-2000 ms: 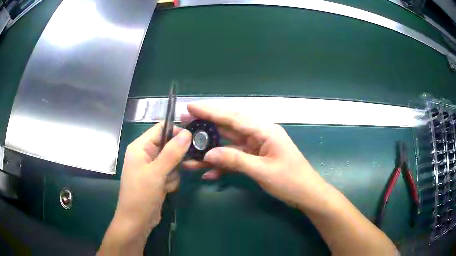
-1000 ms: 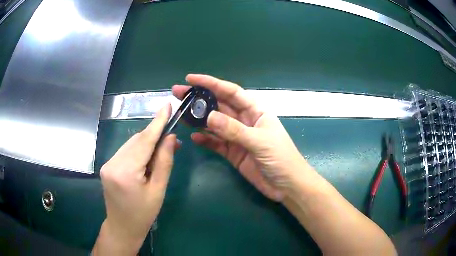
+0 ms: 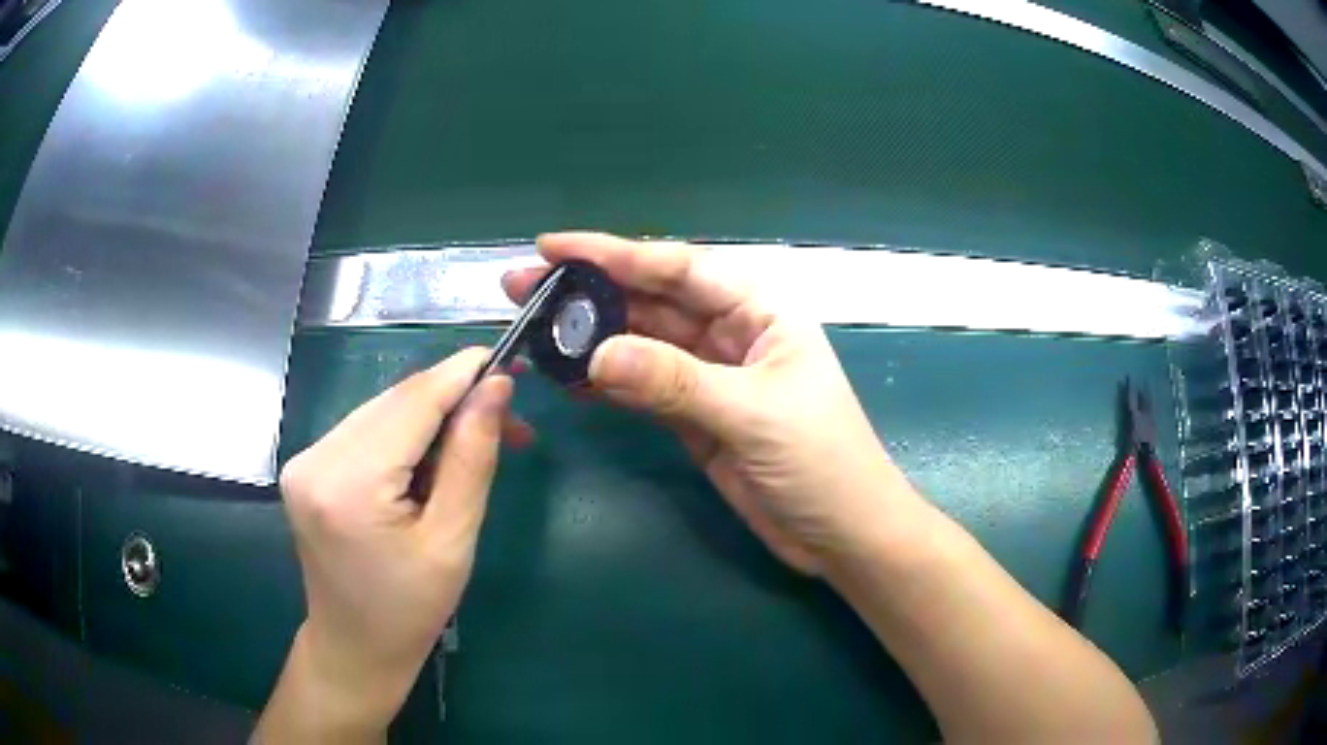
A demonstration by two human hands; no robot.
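A coin-like black round part (image 3: 600, 291) with a pale metal centre is held up, its face turned towards me. My right hand (image 3: 728, 386) grips it at its right edge between thumb and fingers. My left hand (image 3: 400, 488) holds slim dark tweezers (image 3: 502, 349), slanting up to the right. The tweezer tips lie at the upper left of the black part's face; whether they grip anything on it I cannot tell. The fingers behind the part are partly hidden.
A large smooth metal sheet (image 3: 175, 218) lies at the left. A bright metal strip (image 3: 961, 291) crosses the green surface (image 3: 699, 131) behind my hands. Red-handled pliers (image 3: 1140, 466) lie at the right beside a clear blister tray (image 3: 1281, 451). A small metal ring (image 3: 140, 565) is at the lower left.
Since two seconds ago, the black part has moved up, and the tweezers have gone from upright beside it to slanting with their tips on its face. In the last second little has changed.
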